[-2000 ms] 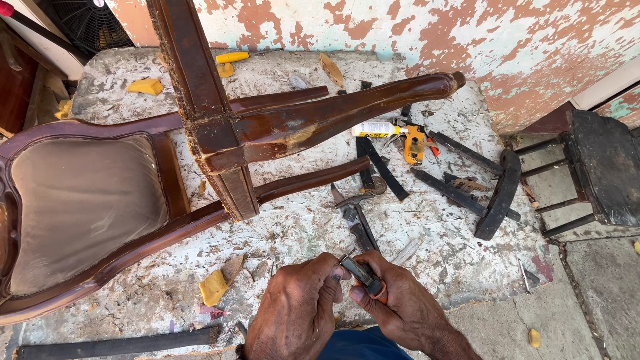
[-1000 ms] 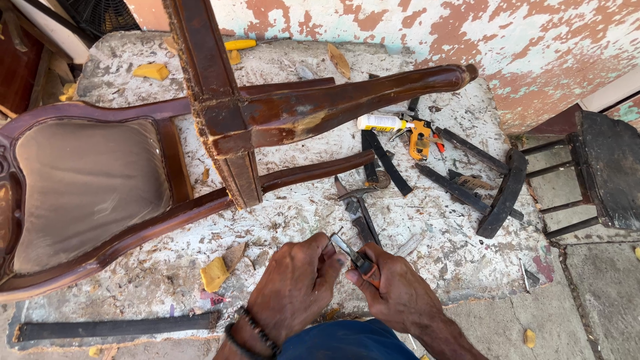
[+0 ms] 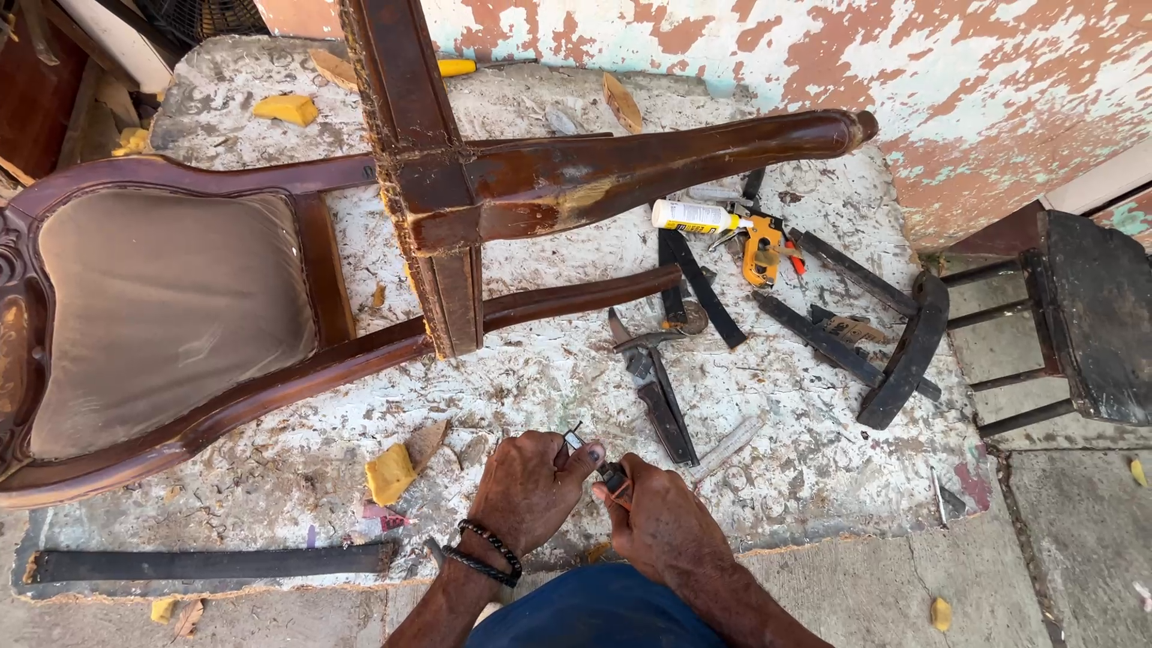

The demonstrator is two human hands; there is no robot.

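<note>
Near the front edge of the worn, paint-flecked work surface, my left hand (image 3: 537,486) pinches the metal end of a small tool (image 3: 615,479) with a dark body and orange handle. My right hand (image 3: 668,520) is closed around that handle. A thin dark piece sticks up at the fingers of my left hand; what it is cannot be told. Just beyond my hands lie a hammer (image 3: 660,378) and a knife with a dark handle (image 3: 663,423), side by side. A wooden chair frame with a padded back (image 3: 180,315) lies at the left.
A chair leg (image 3: 648,171) juts across the far middle. Behind the hammer are a white glue bottle (image 3: 693,216), an orange tool (image 3: 762,250) and black strips (image 3: 706,288). Dark wooden clamp-like pieces (image 3: 909,351) lie right. Foam (image 3: 390,474) and a black strap (image 3: 211,563) lie left.
My hands stay together on the small tool, with its angle and my finger positions slightly changed. The chair parts and the hammer have not moved.
</note>
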